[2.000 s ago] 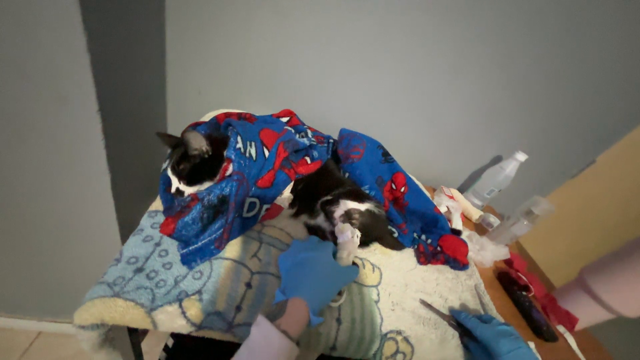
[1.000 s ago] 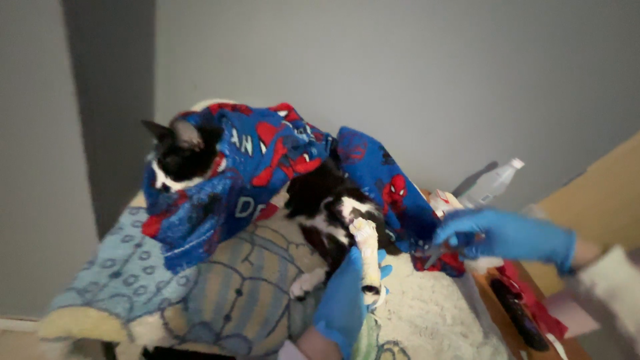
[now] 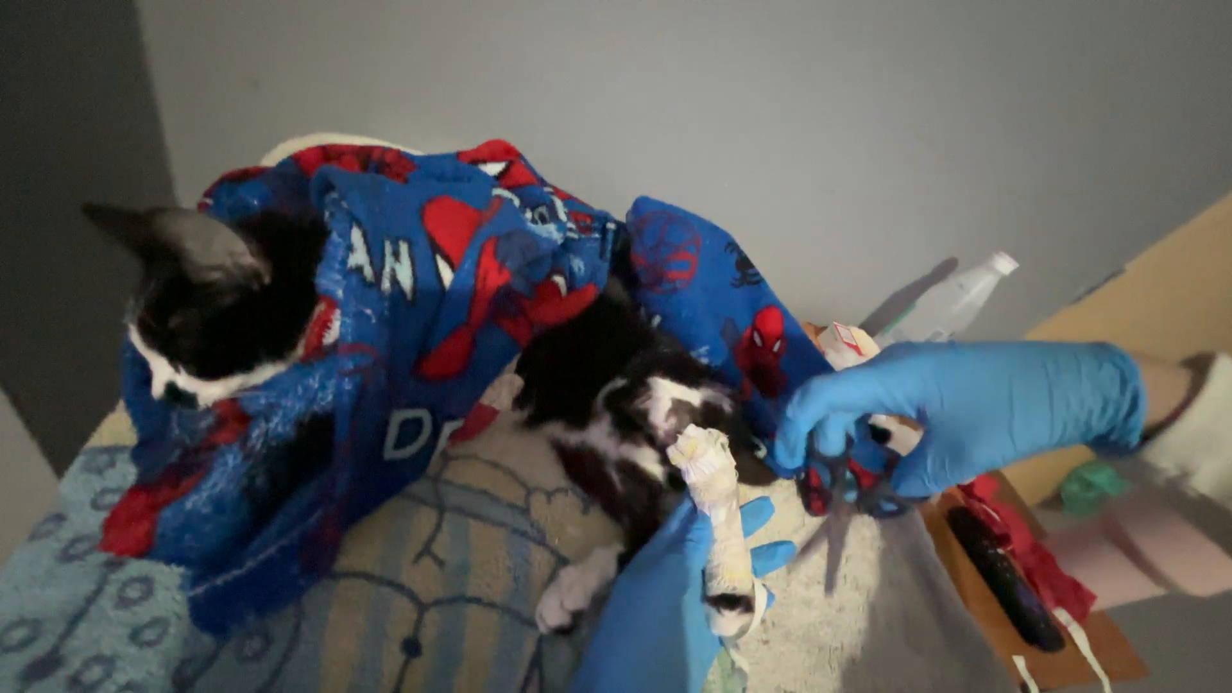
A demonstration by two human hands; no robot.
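A black-and-white cat (image 3: 597,385) lies on its side on a patterned fleece blanket (image 3: 462,587), partly wrapped in a blue and red printed towel (image 3: 385,279). One of its legs wears an off-white bandage (image 3: 717,500), with the paw tip showing at the lower end. My left hand (image 3: 664,597), in a blue glove, holds this bandaged leg from beneath, its fingertips showing beyond it. My right hand (image 3: 895,414), also gloved in blue, holds scissors (image 3: 842,510) by the handles, blades pointing down, to the right of the leg. The face is turned left.
Beyond my right hand a clear plastic bottle (image 3: 953,298) leans near the grey wall. A wooden surface (image 3: 1078,635) at the right bears a dark elongated object (image 3: 1001,577) and red cloth (image 3: 1035,549). A person's arm (image 3: 1136,549) reaches in at the right edge.
My right hand has risen from the lower right of the blanket with the scissors, now beside the leg. My left hand has shifted along the bandaged leg, which now lies across its palm. The view is closer.
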